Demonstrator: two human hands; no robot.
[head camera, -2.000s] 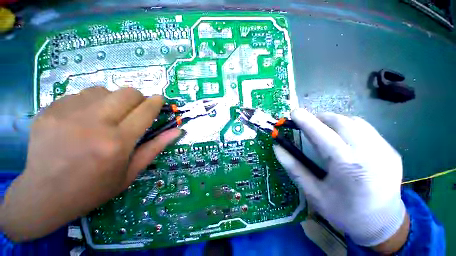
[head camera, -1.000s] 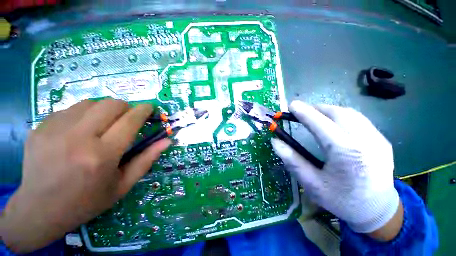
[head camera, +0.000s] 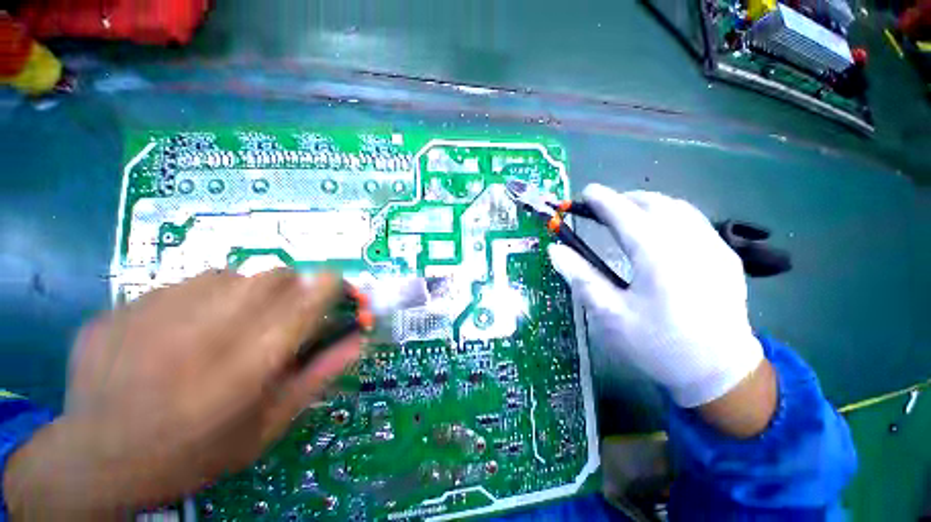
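A large green circuit board (head camera: 439, 408) lies solder side up in front of me, with silver areas and a white border line. My left hand (head camera: 194, 377), bare and blurred, holds cutters (head camera: 393, 298) over the middle of the board; their jaws are too blurred to read. My right hand (head camera: 664, 296), in a white knit glove, holds black-handled cutters with orange bands (head camera: 556, 222). Their jaws are at the board's upper right part.
A dark lump (head camera: 757, 248) lies right of my gloved hand, partly hidden by it. A framed unit with a silver finned block (head camera: 801, 39) is at the far right. A red object (head camera: 123, 18) and a yellow one (head camera: 36, 69) are at the far left.
The right cutters have moved up the board, away from the left ones. The board appears lower in view, and the finned unit shows more. The left hand is now blurred.
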